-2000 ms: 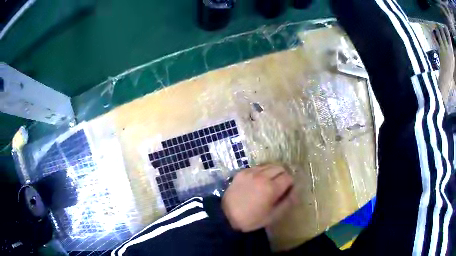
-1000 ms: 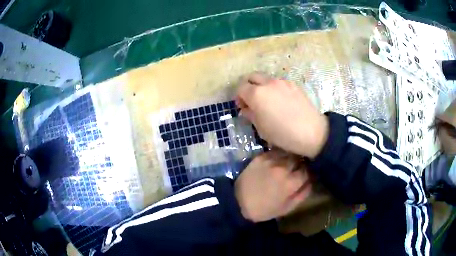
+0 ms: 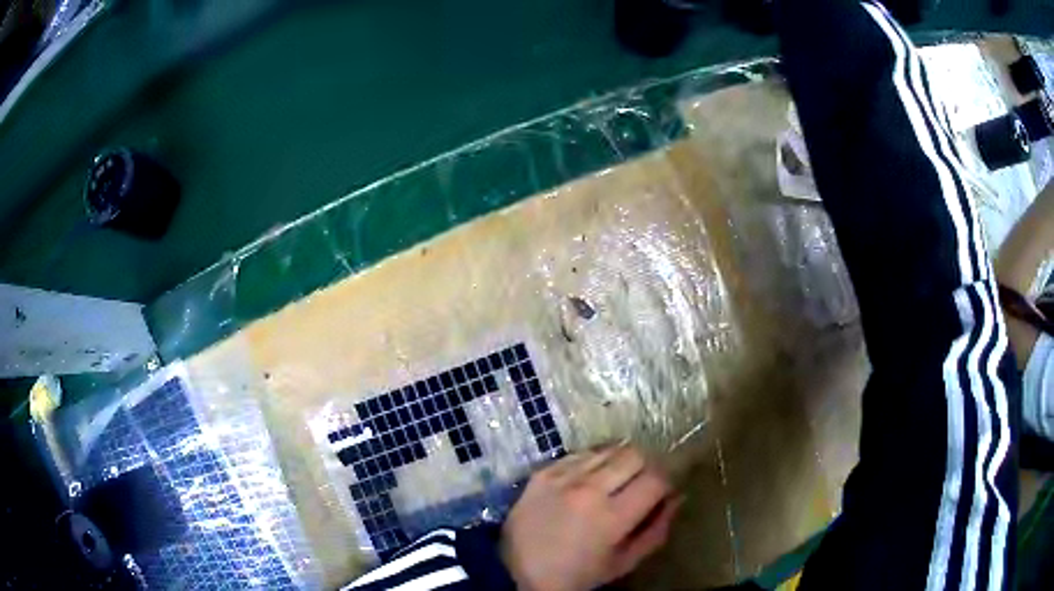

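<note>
A black pad sheet, a grid with pale lines and gaps, lies on the tan board. My left hand rests at the sheet's lower right corner with its fingers curled; its fingertips and anything between them are hidden. My right arm's black striped sleeve stretches up past the top edge, and my right hand is out of the picture. A small dark piece lies on the board above the sheet.
A black cylindrical unit lies on the green surface at upper left, another at the top. Bluish pad sheets and a black round part are at left, near a pale post. Another person's arm is at right.
My right hand has left the pad sheet and gone up out of the picture. My left hand remains near the sheet's lower right corner. The view has shifted, showing the upper-left unit more fully.
</note>
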